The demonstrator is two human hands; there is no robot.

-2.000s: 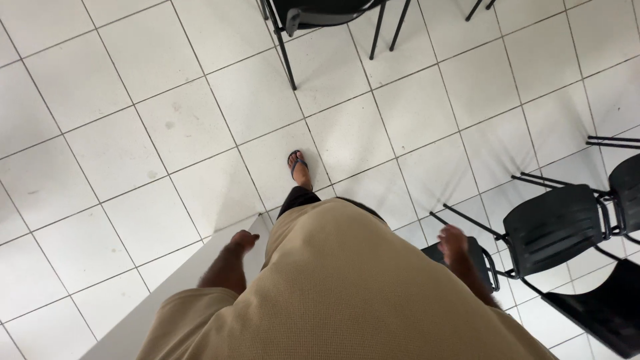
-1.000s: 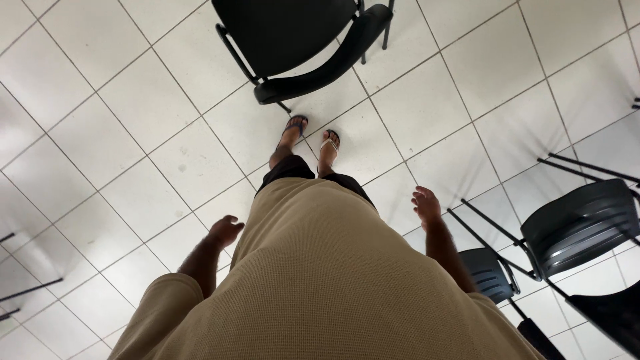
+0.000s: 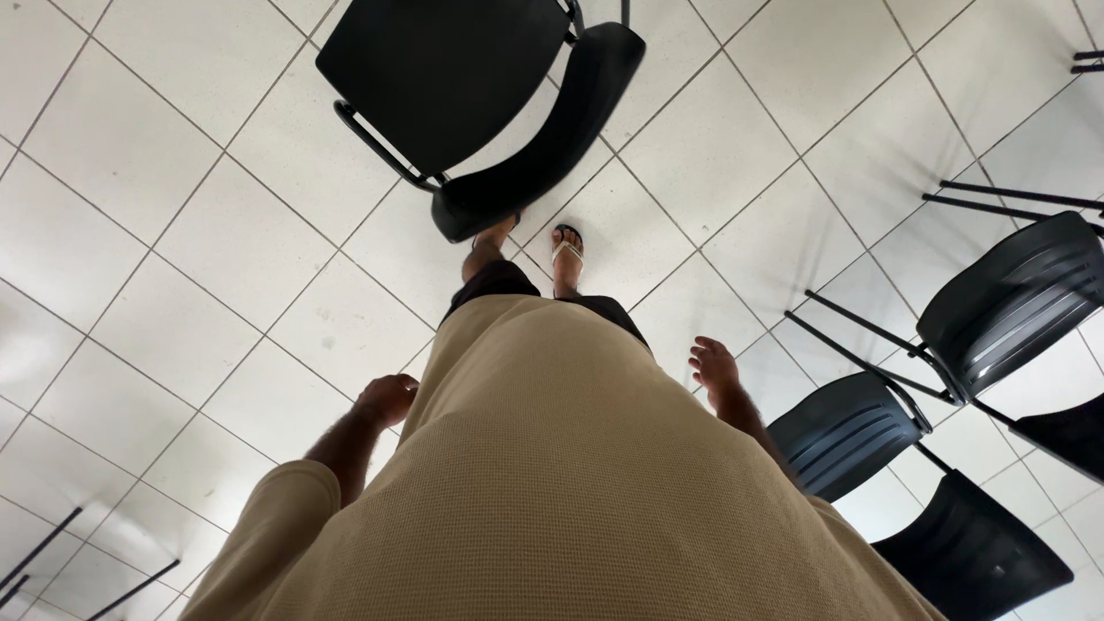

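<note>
My left hand (image 3: pixel 388 400) hangs beside the beige shirt (image 3: pixel 517 448), its fingers partly curled and partly hidden by the shirt's edge; whether it holds anything cannot be seen. On the other side, my right hand (image 3: pixel 714 366) hangs over the tiled floor with fingers apart and nothing in it. A black chair (image 3: pixel 448 69) stands just ahead of my feet, its curved backrest toward me and covering part of one foot. The other foot, in a flip-flop sandal (image 3: pixel 567 246), rests on the tiles.
Several dark chairs with slotted plastic parts stand at the right, the nearest chair (image 3: pixel 849 431) close to my right forearm. Thin black metal legs (image 3: pixel 134 591) show at the lower left. White floor tiles (image 3: pixel 164 285) spread between them.
The view has shifted a good deal over the floor. The black chair ahead now shows its seat and backrest much more fully, near my feet. The pale surface at the lower left is out of view.
</note>
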